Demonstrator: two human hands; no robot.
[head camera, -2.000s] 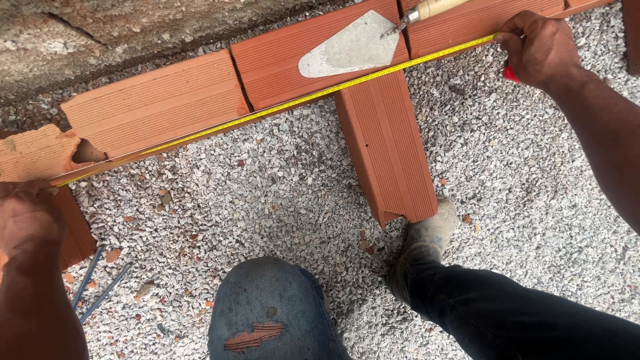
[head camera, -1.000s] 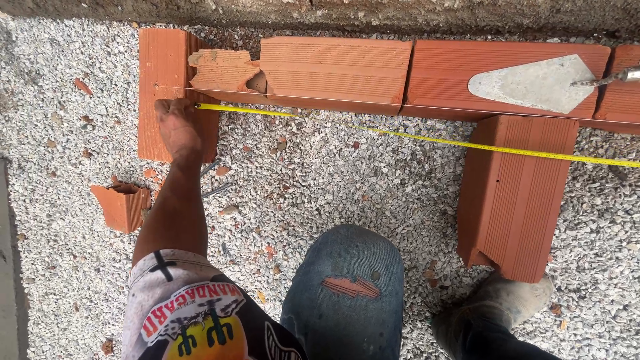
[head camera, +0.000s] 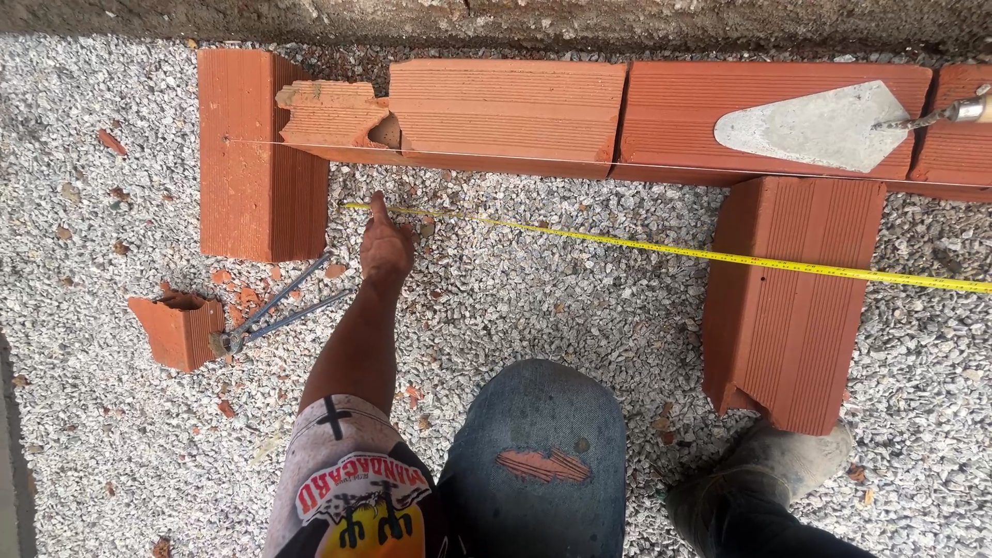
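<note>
My left hand (head camera: 387, 244) is at the yellow measuring tape (head camera: 635, 244), index finger extended at its left end; whether it grips the blade cannot be told. The tape runs right across the top of a hollow clay block (head camera: 806, 310) and out of view. My right hand is out of view. Above, a white string (head camera: 504, 157) stretches along the front edge of a row of clay blocks (head camera: 508, 108) from another block (head camera: 236, 155) set crosswise at the left. A pointing trowel (head camera: 814, 128) lies on the row.
A broken block piece (head camera: 182, 329) and metal pincers (head camera: 271, 310) lie on the gravel at lower left. A rough wall base (head camera: 496, 23) runs behind the row. My bent knee (head camera: 539, 457) and my boot (head camera: 775, 465) are at the bottom.
Two seconds ago both hands stretched the tape along the block row. The tape now slopes away from the row, and my left hand has moved off the blocks. The view has shifted left.
</note>
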